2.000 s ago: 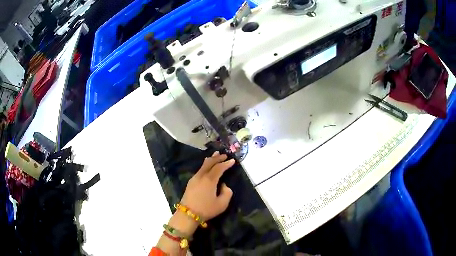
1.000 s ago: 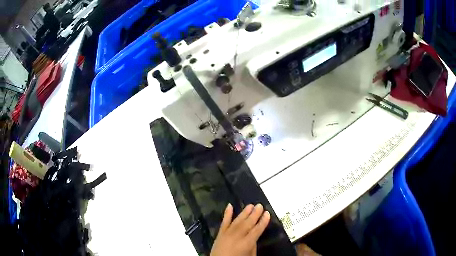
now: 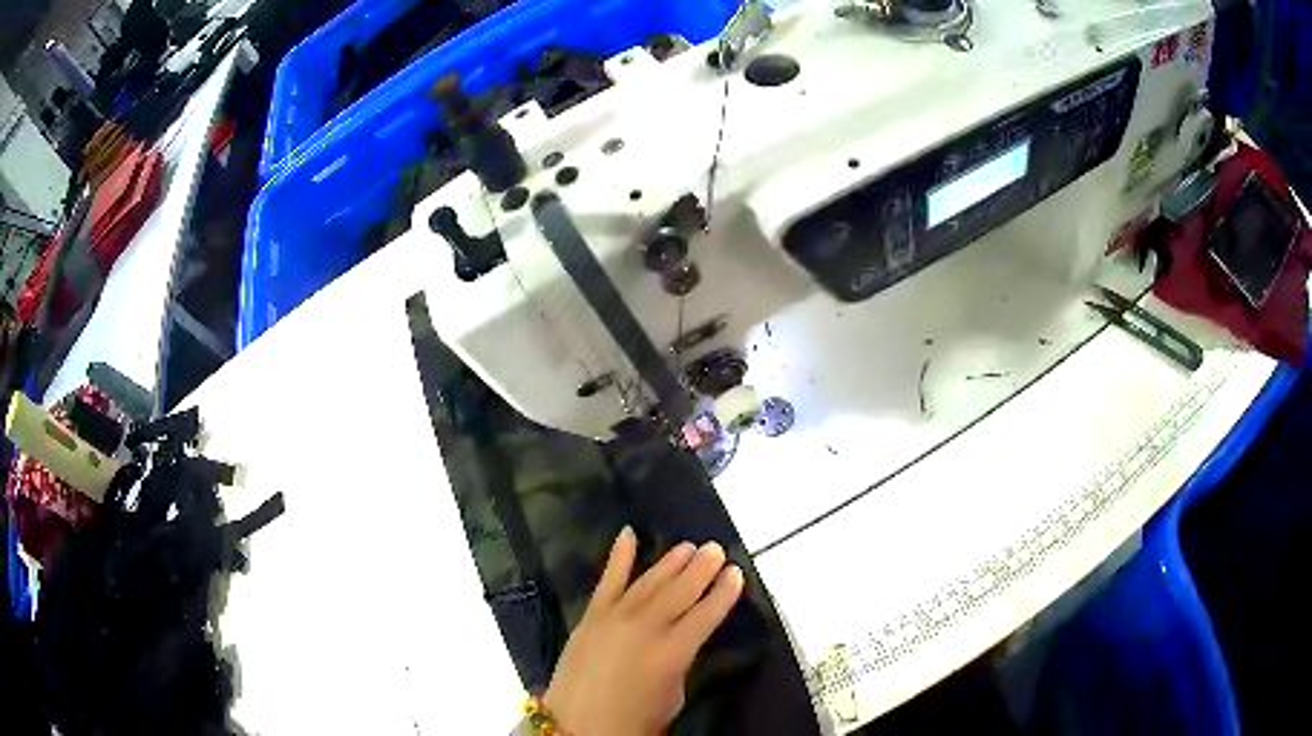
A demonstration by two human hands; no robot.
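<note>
The dark camouflage panel (image 3: 554, 482) lies on the white table, its upper end under the machine head. A plain black strip (image 3: 676, 496) runs along its right side from the presser foot (image 3: 694, 431) towards me. A narrow black band with a small bar (image 3: 512, 592) crosses the panel's left part. My left hand (image 3: 643, 633) lies palm down on the lower panel, fingers spread, gripping nothing, with a yellow bead bracelet at the wrist. The needle tip is too small to make out. My right hand is not in view.
The white sewing machine (image 3: 863, 187) stands ahead with a lit screen. Thread snips (image 3: 1151, 331) and a phone (image 3: 1255, 242) on red cloth lie right. A black tab pile (image 3: 130, 590) lies left. A blue bin (image 3: 310, 230) stands behind.
My left hand has drawn back from beside the presser foot to the lower panel and now lies slightly farther up-left. A bit of skin at the bottom edge is gone. The view has shifted.
</note>
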